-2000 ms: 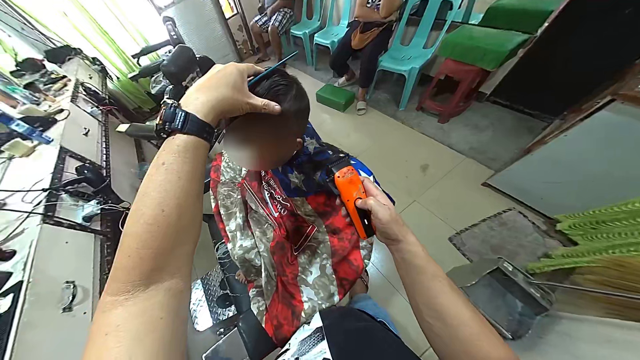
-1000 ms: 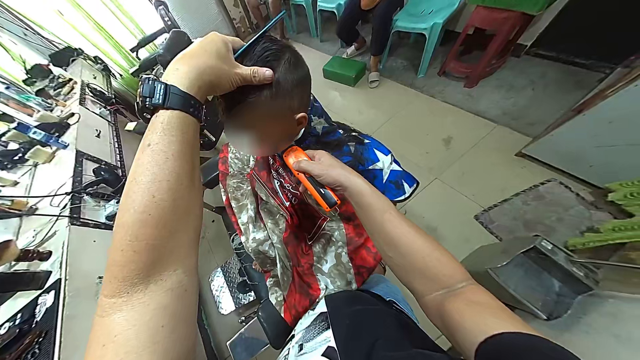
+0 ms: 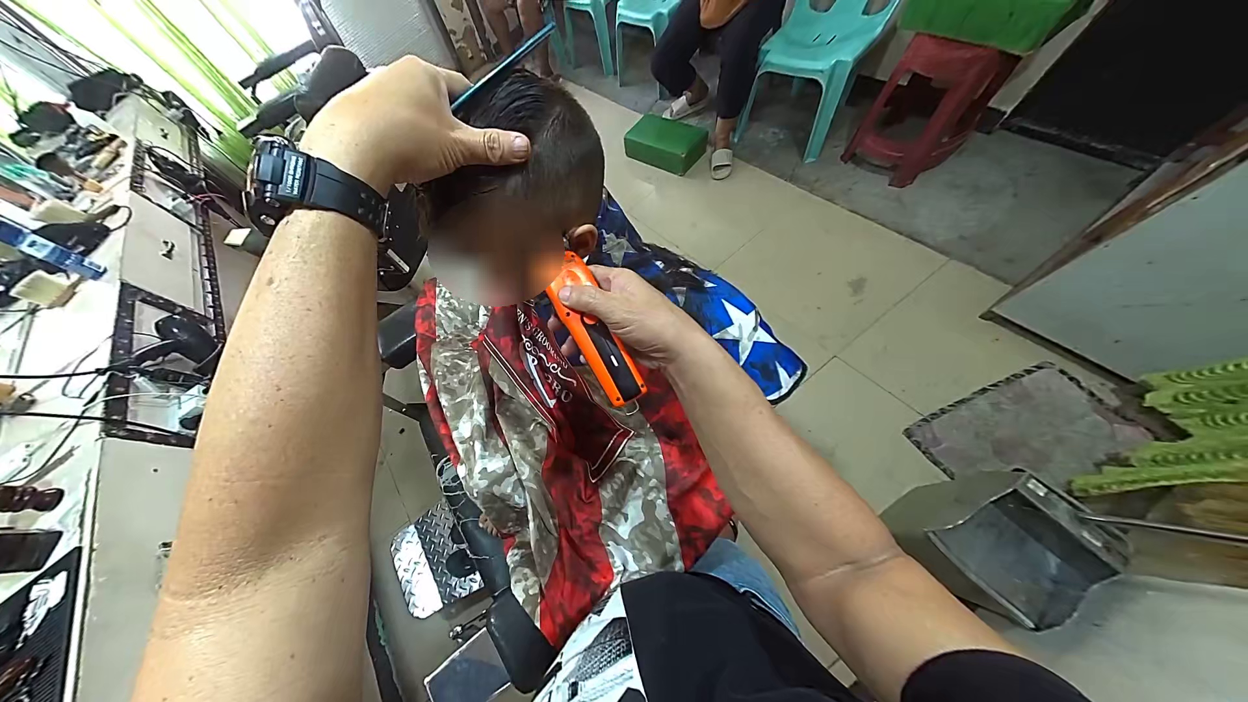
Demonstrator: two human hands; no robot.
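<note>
My left hand (image 3: 414, 122), with a black watch (image 3: 312, 185) at its wrist, rests on the head of a seated person (image 3: 561, 136). A teal comb (image 3: 505, 66) sticks up from that hand. In my right hand (image 3: 624, 312) is an orange and black hair clipper (image 3: 600, 336), its upper end close to the side of the face, just below the ear. The blades are not clearly visible. A red, camouflage and blue starred barber cape (image 3: 624, 487) covers the seated person. The face is blurred.
A cluttered counter (image 3: 127, 487) runs along the left. Behind are a green box (image 3: 666, 144), turquoise plastic chairs (image 3: 824, 58), a red stool (image 3: 931, 107) and other seated people's legs. A metal dustpan (image 3: 1024, 546) and a floor mat (image 3: 1024, 419) lie at the right.
Since two seconds ago, my right hand has brought the clipper from beside the shoulder up to the side of the face. My left hand remains on the head with the comb.
</note>
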